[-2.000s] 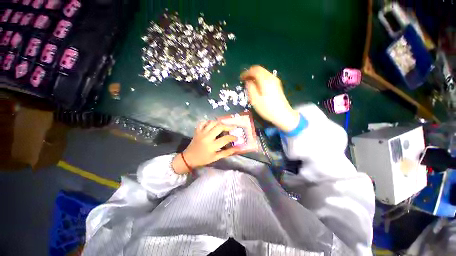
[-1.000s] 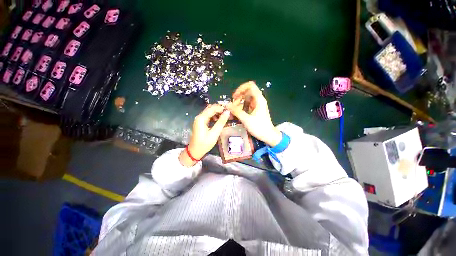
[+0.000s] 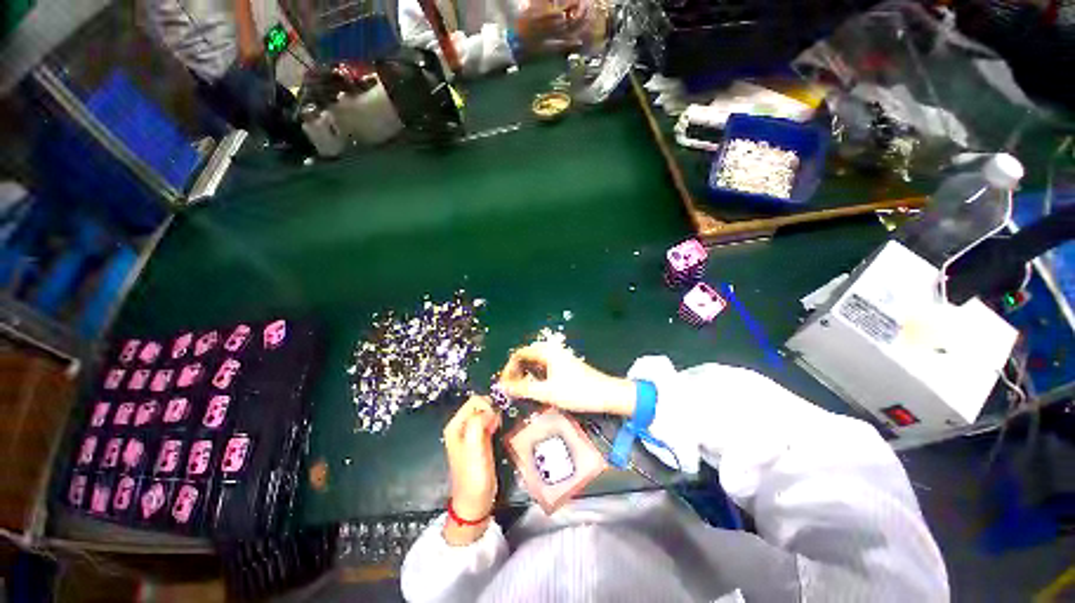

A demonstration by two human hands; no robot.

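The square fixture with an orange-red border (image 3: pixel 527 449) lies at the bench's front edge, with a pink-edged pale housing (image 3: pixel 553 459) in its centre. My left hand (image 3: pixel 474 454) is just left of the fixture, its fingertips raised and pinched together. My right hand (image 3: pixel 554 379) is above the fixture, its fingers curled close to my left fingertips. Something tiny shows between the hands, too small to identify. A small white pile (image 3: pixel 552 340) lies behind my right hand. A larger speckled pile (image 3: pixel 413 359) lies to the left.
A black tray (image 3: pixel 269 406) of pink housings is at left. Two housing stacks (image 3: pixel 685 262) and a blue stick (image 3: pixel 752 326) are at right, near a white box (image 3: pixel 902 342), a clear bottle (image 3: pixel 969 203) and a blue parts bin (image 3: pixel 804 178). People's sleeves show across the bench.
The view has tilted up and turned, showing the bench's far side. My hands came together above the fixture, uncovering the housing; they remain close together, now with my left fingertips lower beside the fixture.
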